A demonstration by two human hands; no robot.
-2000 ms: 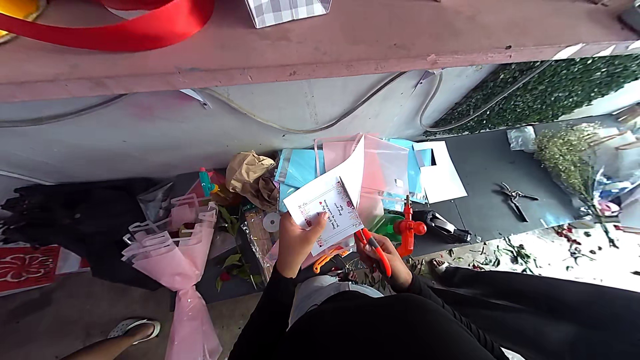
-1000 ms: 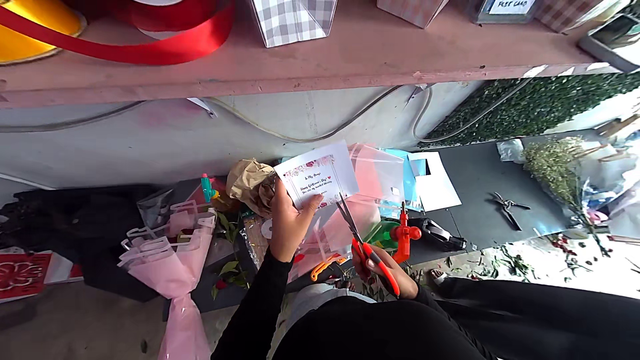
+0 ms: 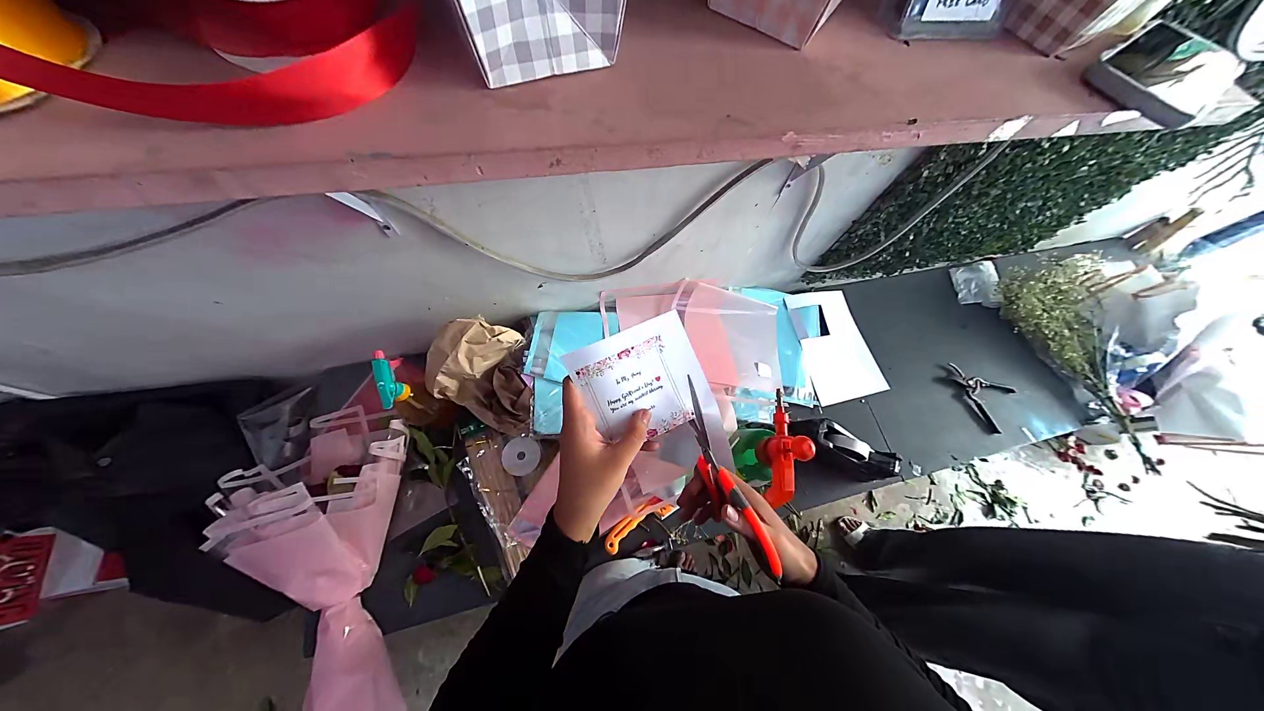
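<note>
My left hand [image 3: 595, 454] pinches a white printed card [image 3: 637, 380] with a floral border, thumb on its front. Red-handled scissors [image 3: 736, 504] are held in my right hand [image 3: 755, 523], their blades pointing up along the card's right edge. Whether the blades touch the paper I cannot tell. Under the card lie pink and blue wrapping sheets [image 3: 731, 331]. Right of the scissors is a red spray nozzle [image 3: 785, 454] on a green bottle. An orange-handled tool [image 3: 632, 525] lies below the card.
A pink-wrapped bouquet [image 3: 326, 553] stands at left, near crumpled brown paper [image 3: 474, 365]. Pliers or pruning shears [image 3: 978, 395] and small white flowers [image 3: 1057, 306] lie at right. Above the work surface runs a pink shelf [image 3: 632, 118] with red ribbon [image 3: 296, 89]. A person's dark-clothed leg [image 3: 1047, 602] is at lower right.
The card has been turned and a strip along its right side now hangs beside the scissors. My right hand has brought the scissors from below the card up to its right edge.
</note>
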